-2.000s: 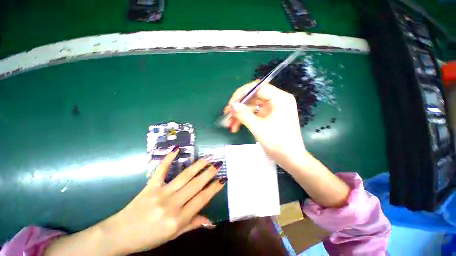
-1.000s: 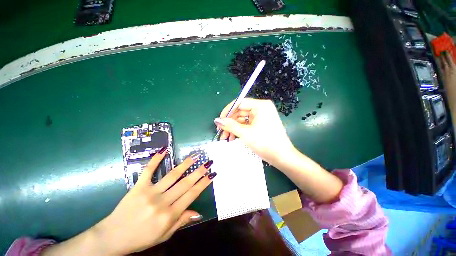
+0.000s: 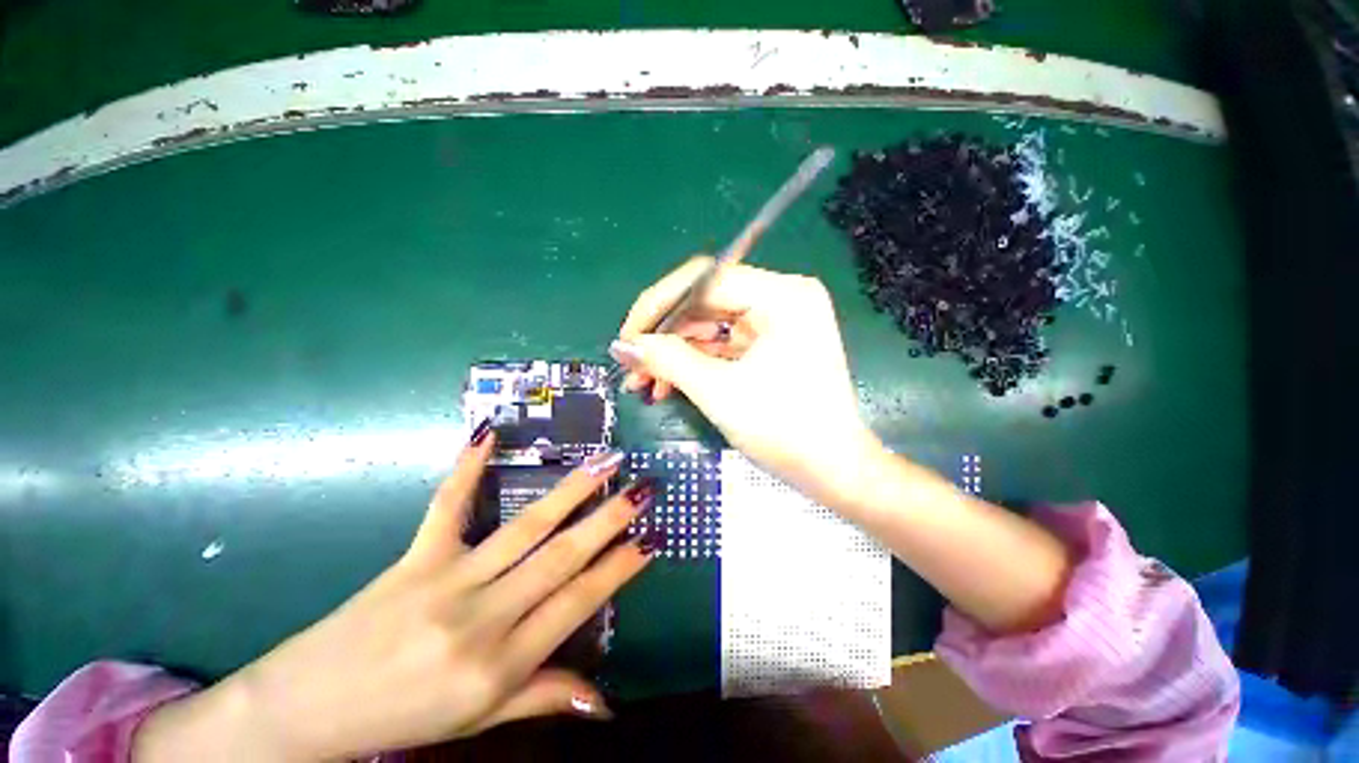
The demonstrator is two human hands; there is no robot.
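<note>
An open phone assembly [image 3: 540, 410] lies on the green bench, its board end showing and its battery partly under my left hand [image 3: 477, 604]. That hand is flat with fingers spread over the phone and the left edge of the dot sheet [image 3: 683, 504]. A white perforated paper [image 3: 806, 596] covers the middle of the dot sheet. My right hand [image 3: 775, 373] grips silver tweezers [image 3: 763, 221], slanting up and right. Their tip is close to the phone's upper right corner; whether it touches or holds a dot cannot be told.
A heap of small black parts [image 3: 954, 246] lies right of centre, with pale bits [image 3: 1076, 246] beside it and several loose black pieces below. A worn white rail [image 3: 626, 67] crosses behind. More phones show at the top edge. The dark foam tray [image 3: 1312, 358] stands at right.
My right hand and the tweezers have moved left from the dot sheet to the phone's upper right corner. My left hand stays on the phone. The whole view has shifted.
</note>
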